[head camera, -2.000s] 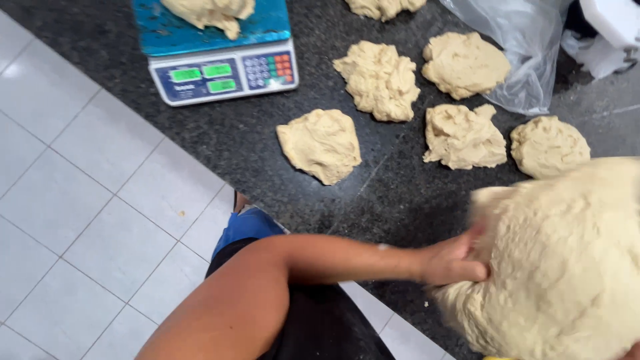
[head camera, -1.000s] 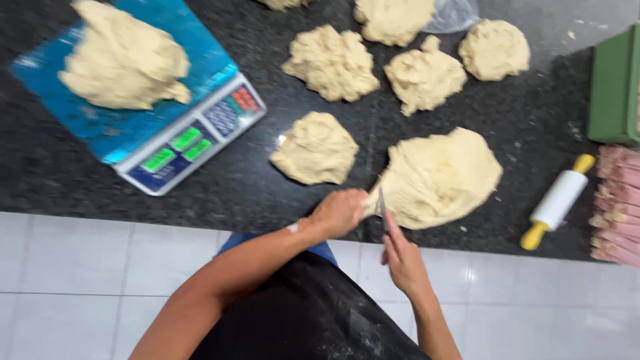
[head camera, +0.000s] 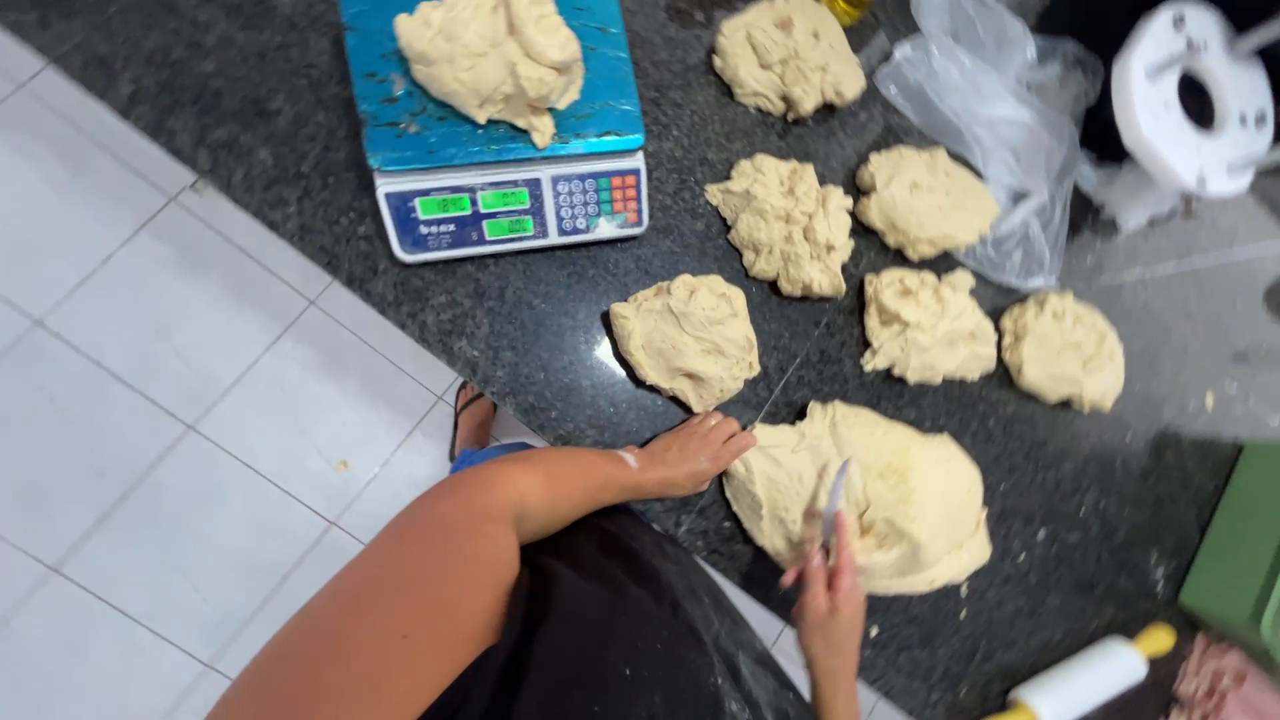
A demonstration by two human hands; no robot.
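My right hand (head camera: 830, 590) grips a knife (head camera: 836, 495), its blade over the large mound of dough (head camera: 900, 500) on the dark granite counter. At that mound's left edge rests my left hand (head camera: 695, 455), its fingertips touching the dough. Just above the left hand lies a smaller dough piece (head camera: 688, 340). A digital scale (head camera: 512, 215) with a blue platform carries another dough lump (head camera: 495, 60). Several more portions, among them a rough piece (head camera: 785, 225) and a rounder one (head camera: 1062, 350), lie separately on the counter.
A clear plastic bag (head camera: 1000, 140) lies at the upper right beside a white ring-shaped part (head camera: 1195, 100). A rolling pin (head camera: 1080, 680) with yellow handles and a green container (head camera: 1240, 550) are at the lower right. The counter's edge runs diagonally above the tiled floor (head camera: 200, 350).
Two seconds ago a hand held the big dough mass at the right; now it lies on the counter. Since one second ago, the knife has moved from the dough's left end to over its middle. The view has turned.
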